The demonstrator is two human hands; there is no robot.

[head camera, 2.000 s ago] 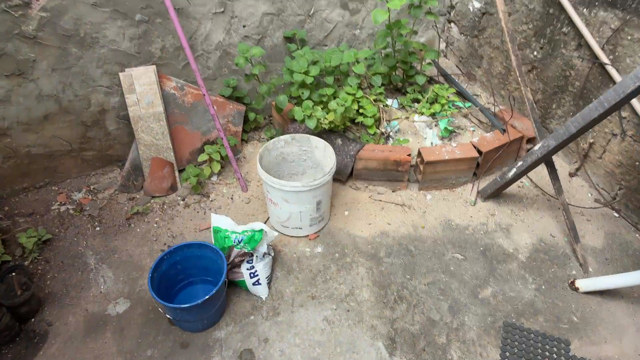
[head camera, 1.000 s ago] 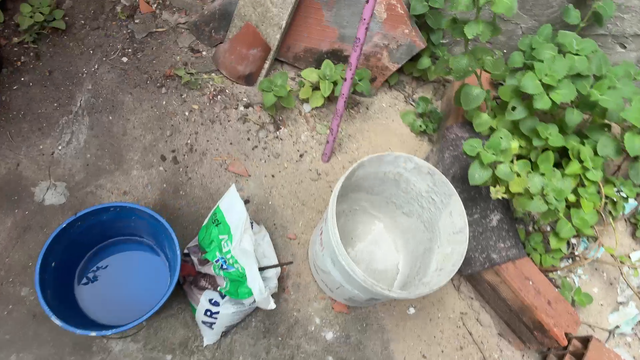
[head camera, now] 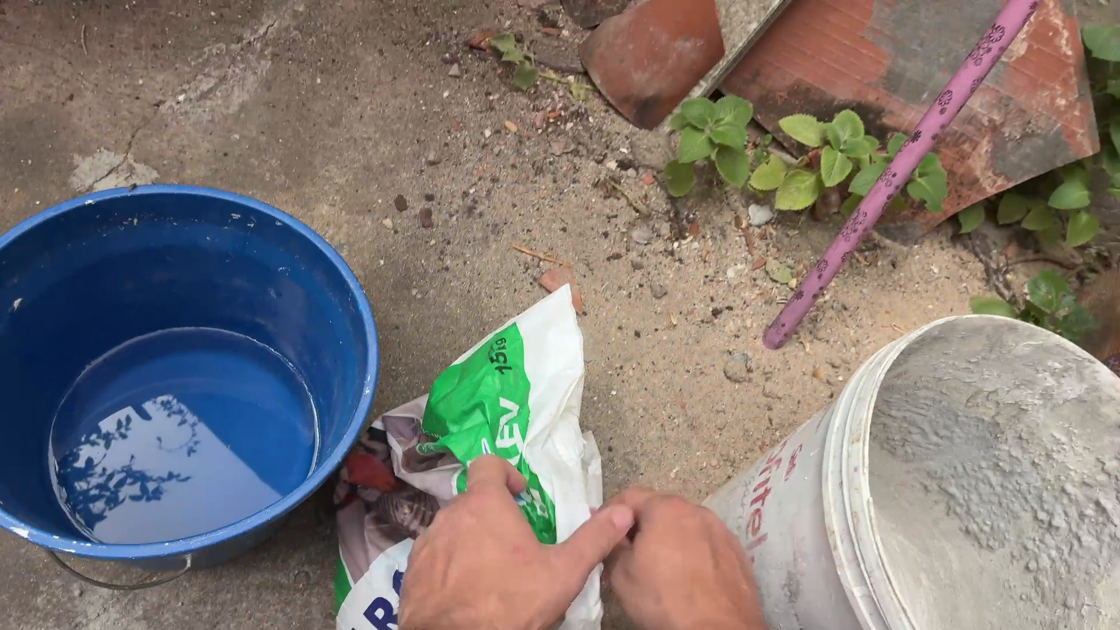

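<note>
A white and green printed plastic bag (head camera: 490, 376) lies crumpled on the ground between two buckets. My left hand (head camera: 499, 547) rests on the bag, its fingers spread over the green part and its thumb toward the other hand. Close by on the right, my right hand (head camera: 678, 560) is at the bag's right edge with its fingers curled; the fingertips are hidden, so its hold is unclear. On the left stands a blue plastic bucket (head camera: 188, 219) with water in the bottom. To the right, a white plastic bucket (head camera: 787, 490) has grey residue coating its inside.
A pink patterned pole (head camera: 901, 171) slants down to the sandy ground. Behind it are a red tile slab (head camera: 989, 149), a curved clay tile piece (head camera: 656, 57) and low green plants (head camera: 831, 157). Small stones and grit lie about on the concrete.
Both hands have come into view at the bag; neither shows in the earlier frames. The view has moved closer to the bag and buckets.
</note>
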